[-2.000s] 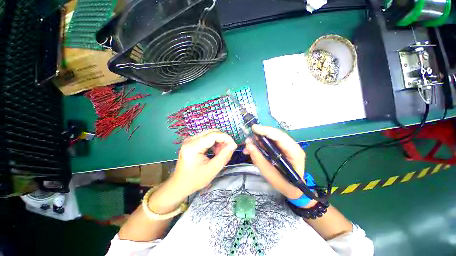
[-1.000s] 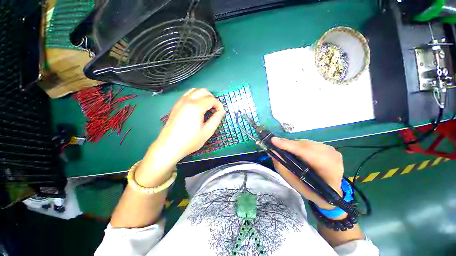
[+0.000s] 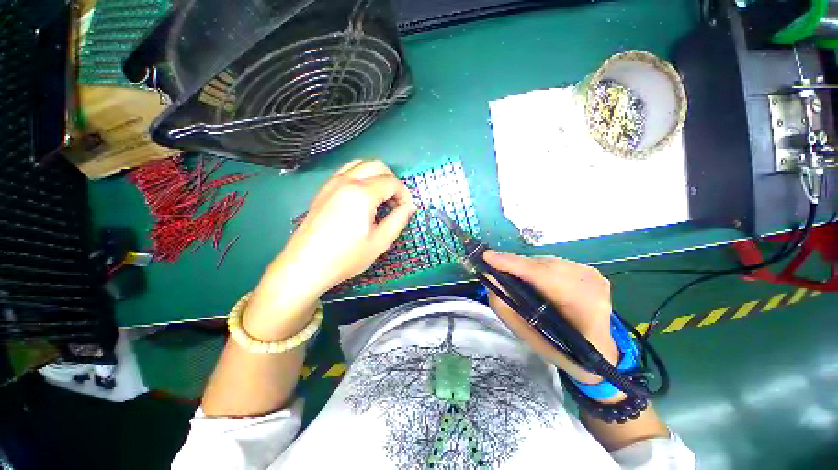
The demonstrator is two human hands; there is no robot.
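Observation:
The PCB panel (image 3: 450, 197) lies flat near the bench's front edge, with red lead wires (image 3: 390, 269) along its left part. My left hand (image 3: 354, 220) is over the panel's left part, thumb and fingertips pinched together. Any wire between them is too small to make out. My right hand (image 3: 560, 298) is shut on the black soldering iron (image 3: 528, 307) and holds it like a pen, at the panel's right side. The iron's metal tip points up-left over the panel, close to my left fingertips. My left hand hides part of the panel and wires.
A loose red wire pile (image 3: 188, 207) lies at left. The fume extractor fan (image 3: 303, 92) stands behind the panel. A tub (image 3: 675, 110) with gold-silver bits sits on a white sheet (image 3: 551, 184) at right. A dark box with a metal mechanism (image 3: 792, 138) is far right. A carton (image 3: 115, 133) is upper left.
Since two seconds ago my left hand has moved from the front edge forward onto the panel. Over the last second the iron and my right hand have shifted slightly left.

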